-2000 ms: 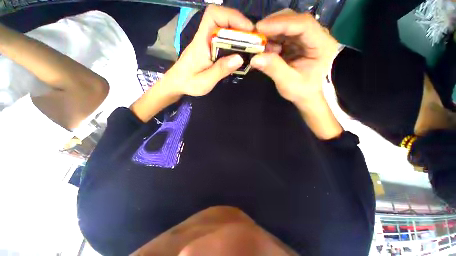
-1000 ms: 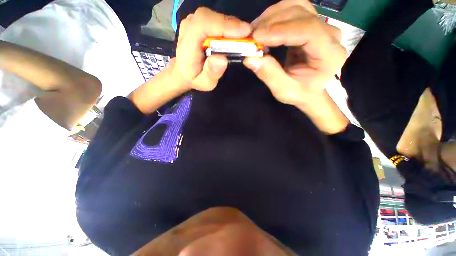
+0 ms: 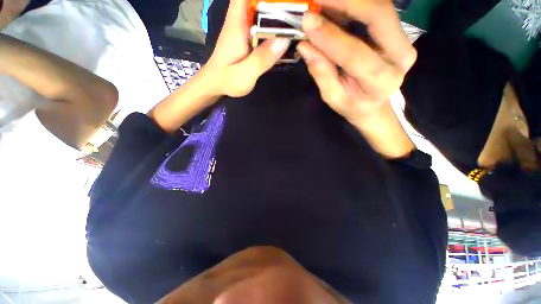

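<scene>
A palm-sized phone unit (image 3: 280,18) with a red-orange edge and a white rim around a dark, shiny window is near the top edge of the view. A pale gold frame (image 3: 257,41) shows at its lower side, partly covered by fingers. My left hand (image 3: 234,62) grips the unit from the left, with its thumb on the gold frame. My right hand (image 3: 359,62) holds the right side, one fingertip across the upper right of the window and another at the frame's lower right. The top of the unit and some fingers are cut off by the picture's edge.
A person in white (image 3: 56,50) is close on the left. A person in black (image 3: 454,98), wearing a yellow bracelet, is close on the right. A green surface (image 3: 474,37) and a pale tangled heap (image 3: 527,16) show at the upper right.
Both hands and the unit have moved up towards the top edge. The unit has tilted from edge-on, so its dark window and gold frame show. A right fingertip now lies across the window.
</scene>
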